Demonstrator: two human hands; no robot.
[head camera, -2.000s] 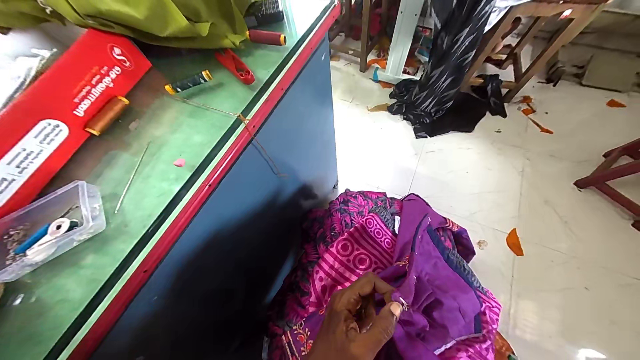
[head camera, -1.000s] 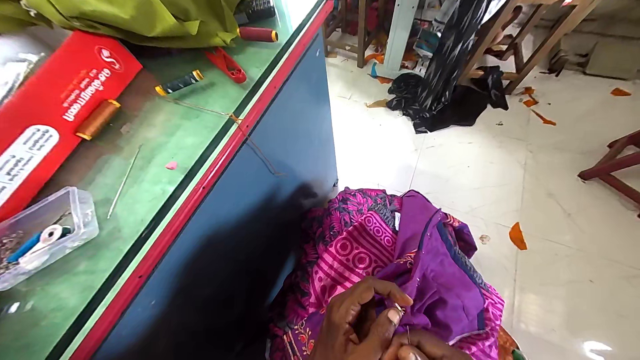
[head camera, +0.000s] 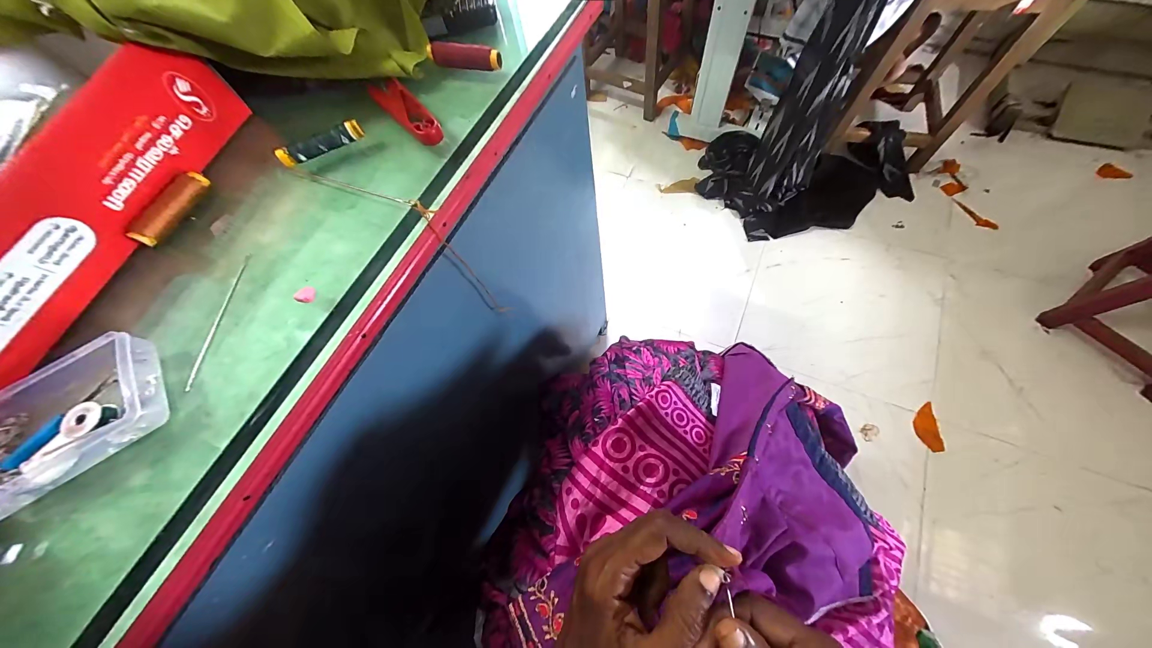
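A purple garment (head camera: 783, 513) with a dark blue edge and pink printed fabric (head camera: 643, 450) lie in a heap at the lower middle. At its lower edge, my left hand (head camera: 652, 580) pinches the purple cloth between thumb and index finger. Close below and to the right, my right hand (head camera: 765, 623) is partly cut off by the frame edge. Its fingertips are at the lower end of a thin metal needle or pin (head camera: 730, 601), whose upper end meets my left fingertips. The exact grip on the cloth is partly hidden by the fingers.
On the green counter (head camera: 297, 360) at left lie an orange thread spool (head camera: 168, 209), a dark spool (head camera: 319, 142), a maroon spool (head camera: 464, 56), a clear plastic box (head camera: 135, 387), a red box (head camera: 117, 162) and green cloth (head camera: 297, 31). Wooden stool legs (head camera: 963, 81) stand beyond.
My right hand, not seen two seconds ago, has come in from the bottom beside my left hand. The garment has stayed in much the same place.
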